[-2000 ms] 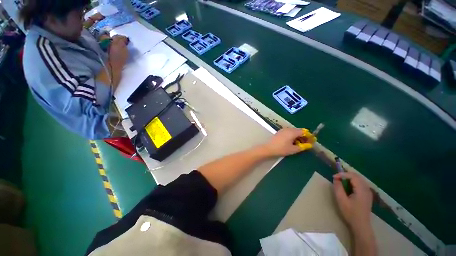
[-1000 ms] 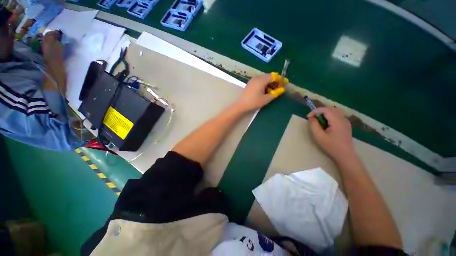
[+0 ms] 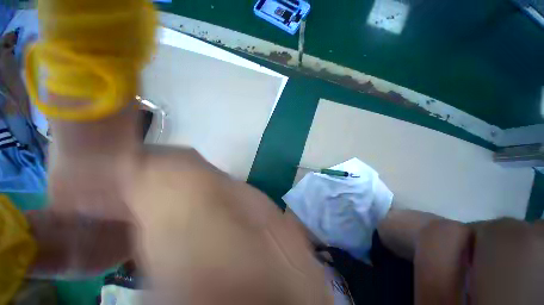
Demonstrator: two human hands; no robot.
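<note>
My left hand point(image 3: 179, 208) is blurred and very close to the camera, filling the lower left. Its yellow finger cots point(image 3: 89, 65) stand apart, and no held part shows. My right hand point(image 3: 477, 256) is also close and blurred at the lower right, cut off by the edge; what its fingers do is unclear. The slim green tool point(image 3: 335, 173) lies on the crumpled white cloth point(image 3: 343, 205), out of both hands. One blue housing point(image 3: 283, 12) with dark parts inside lies on the green belt at the top.
A worn metal rail point(image 3: 382, 89) runs along the belt, with a thin pale upright piece point(image 3: 301, 43) at it. Cardboard sheets point(image 3: 411, 161) cover the bench on both sides of a green strip. A neighbouring worker's blue sleeve point(image 3: 22, 164) shows at the left edge.
The tool has left my right hand and lies on the cloth. Both hands have come back from the rail, close to the camera. The view has shifted, with the housing now higher.
</note>
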